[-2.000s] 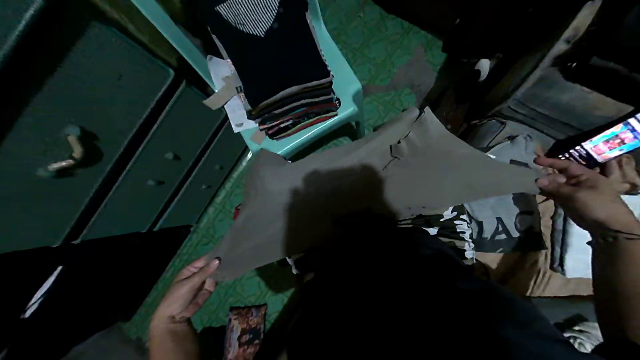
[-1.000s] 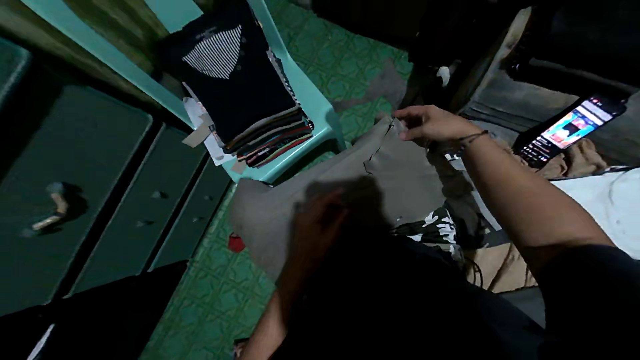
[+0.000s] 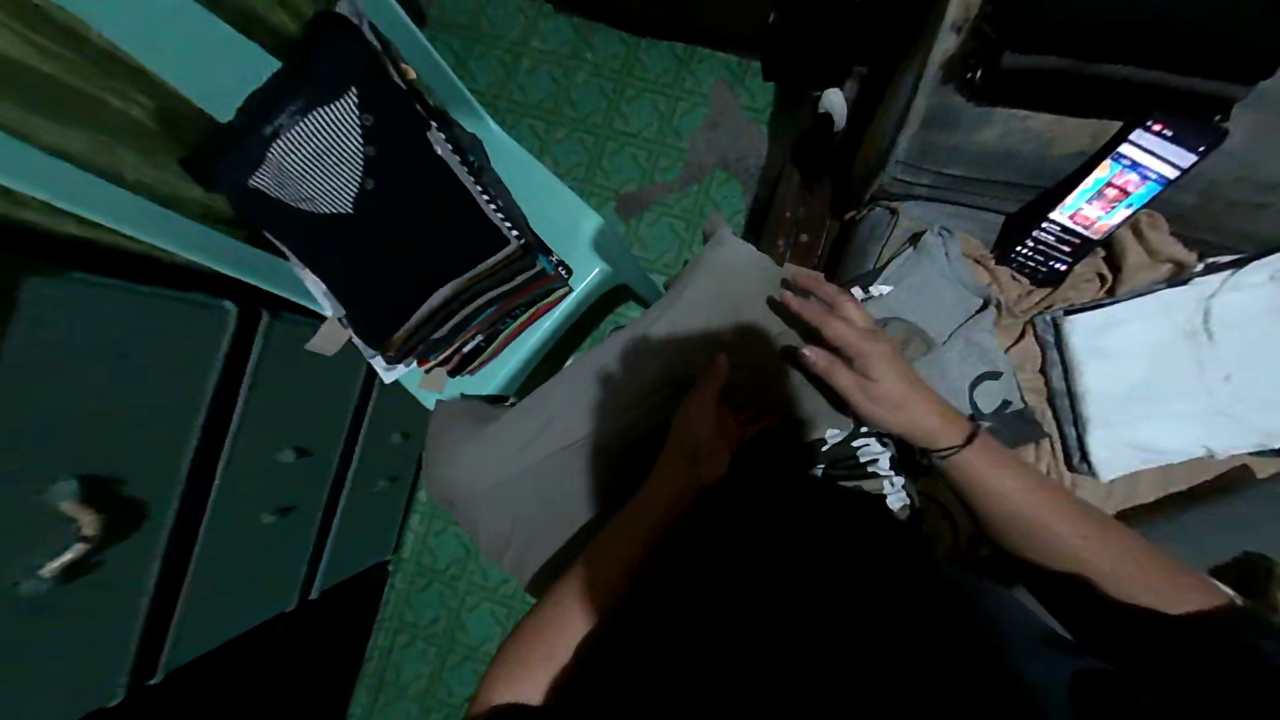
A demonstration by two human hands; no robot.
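Observation:
A grey-brown cloth garment [image 3: 560, 450] lies spread across my lap, its left end reaching past my left forearm. My left hand [image 3: 705, 425] rests on the middle of the cloth in deep shadow, and its fingers are hard to make out. Flat over the cloth's right end is my right hand [image 3: 850, 360], fingers spread and not closed on anything; a thin dark band circles that wrist. Under and beside the right end, a camouflage-patterned cloth [image 3: 865, 465] shows.
A stack of folded clothes [image 3: 400, 220] sits on a light green plastic chair [image 3: 590, 235]. A dark green drawer cabinet [image 3: 120, 380] stands left. At right are a grey printed shirt [image 3: 930, 300], a lit smartphone [image 3: 1110, 200] and a folded white cloth [image 3: 1180, 360]. The floor [image 3: 450, 620] is green-patterned.
Two seconds ago my hands held the cloth stretched wide between them. The left hand has come in to its middle, and the right hand has let go of its edge and lies flat on it.

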